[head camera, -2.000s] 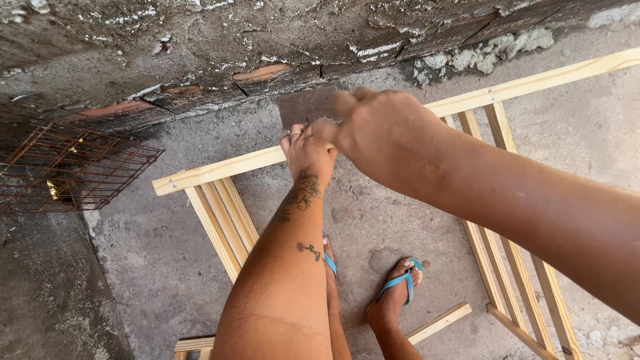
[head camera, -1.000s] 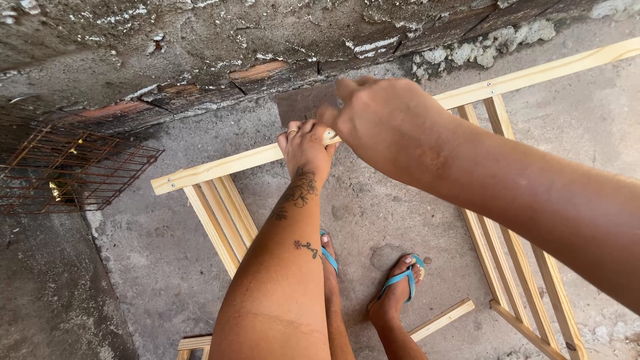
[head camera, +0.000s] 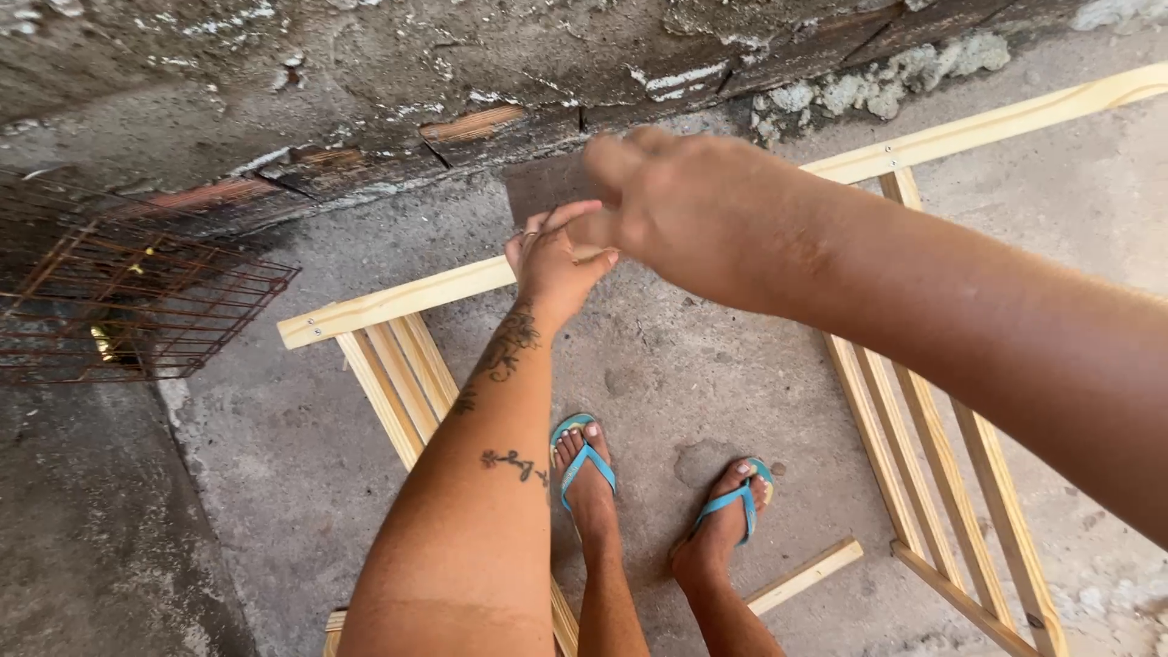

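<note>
A long pale wooden rail runs across the view, with visible screws where slatted wooden sections join it. My left hand rests on the rail near its middle, thumb and fingers spread around something too small to make out. Close on its right, my right hand is blurred, its fingers curled near the left fingertips; whether it holds anything is hidden. Slatted wooden sections stand below the rail at the left and the right.
A rusty wire cage is at the left beside the rough wall. A dark flat piece lies behind the hands. My feet in blue flip-flops stand by a loose-looking wooden piece.
My right hand has shifted slightly and stays blurred beside the left one. The left hand's thumb and fingers are more spread now. The wooden rail stays in place.
</note>
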